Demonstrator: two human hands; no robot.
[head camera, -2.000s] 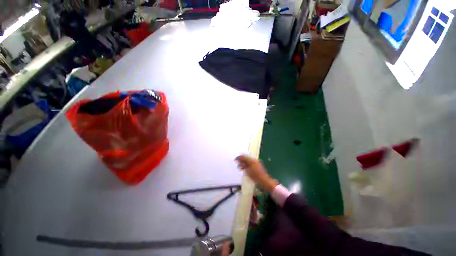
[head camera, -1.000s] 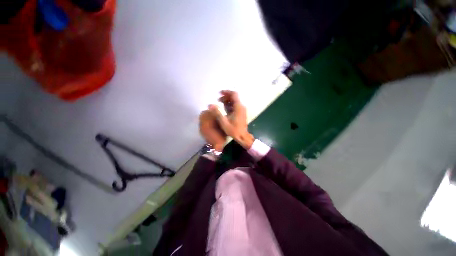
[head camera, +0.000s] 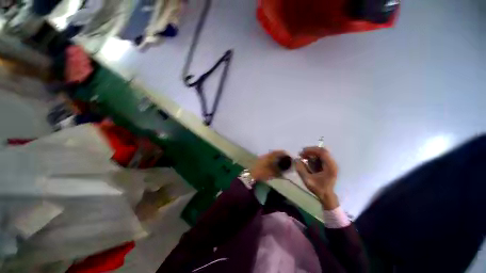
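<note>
My left hand (head camera: 266, 166), with a shiny band at the wrist, is closed around a small thing with a dark round end (head camera: 285, 162), over the table's cream edge. My right hand (head camera: 321, 173) is close beside it, fingers curled around a small dark and shiny thing (head camera: 314, 163); a thin light tip shows above the fingers. Both held things are too small and blurred to name. The pale table (head camera: 298, 101) lies beyond my hands.
A black clothes hanger (head camera: 201, 85) lies near the edge beside a long grey strip (head camera: 197, 37). A red plastic bag (head camera: 298, 24) stands at the top. Dark cloth (head camera: 426, 208) is at the right. Pale cloth or sheets (head camera: 69, 186) and red pieces lie left of the green floor (head camera: 176, 144).
The view has swung left and turned, so the bag and hanger appear farther right. My hands, earlier touching, are now slightly apart, with small things showing in them.
</note>
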